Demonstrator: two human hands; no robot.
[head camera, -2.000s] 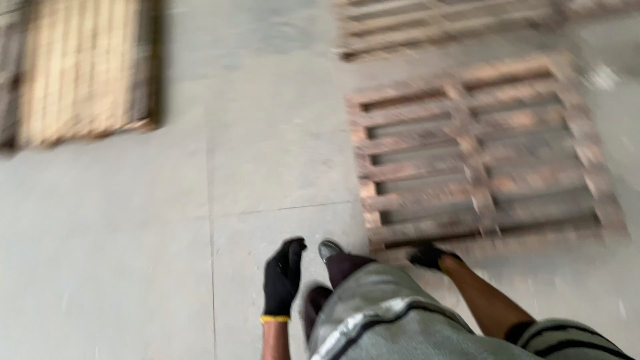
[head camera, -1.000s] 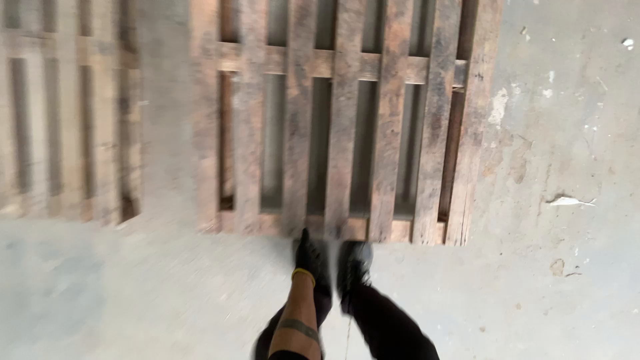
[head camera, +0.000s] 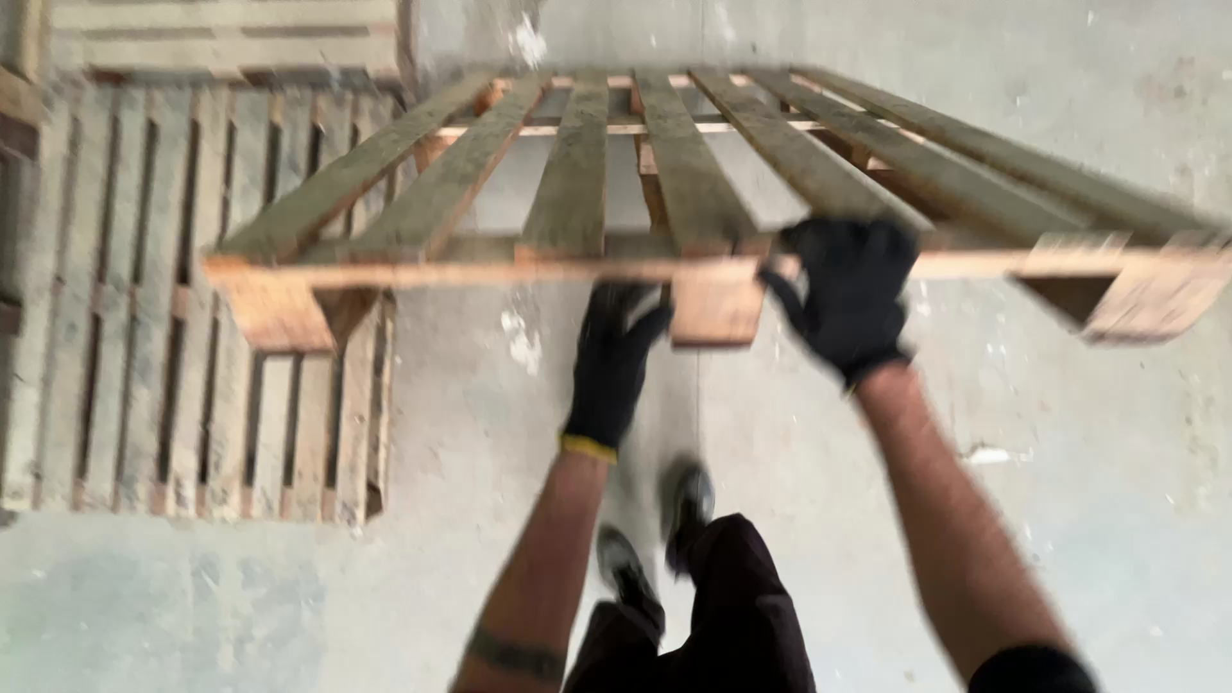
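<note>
A wooden pallet (head camera: 664, 183) is raised off the floor in front of me, its slats running away from me and its near edge level with my hands. My left hand (head camera: 616, 356), in a black glove with a yellow cuff, is under the near edge, left of the middle block; its fingertips are partly hidden. Black-gloved too, my right hand (head camera: 842, 294) lies over the near edge just right of that block, fingers on the top and thumb at the front. Motion blurs both hands.
Another wooden pallet (head camera: 144, 308) lies on the concrete floor at the left, partly beneath the raised one's left corner in view. Light-coloured slatted wood (head camera: 226, 38) shows beyond it. My shoes are on the floor below my hands.
A second ago a pallet lay flat before my feet, with one gloved hand near its edge; now a pallet is raised and both my hands are at its near edge. The view has shifted.
</note>
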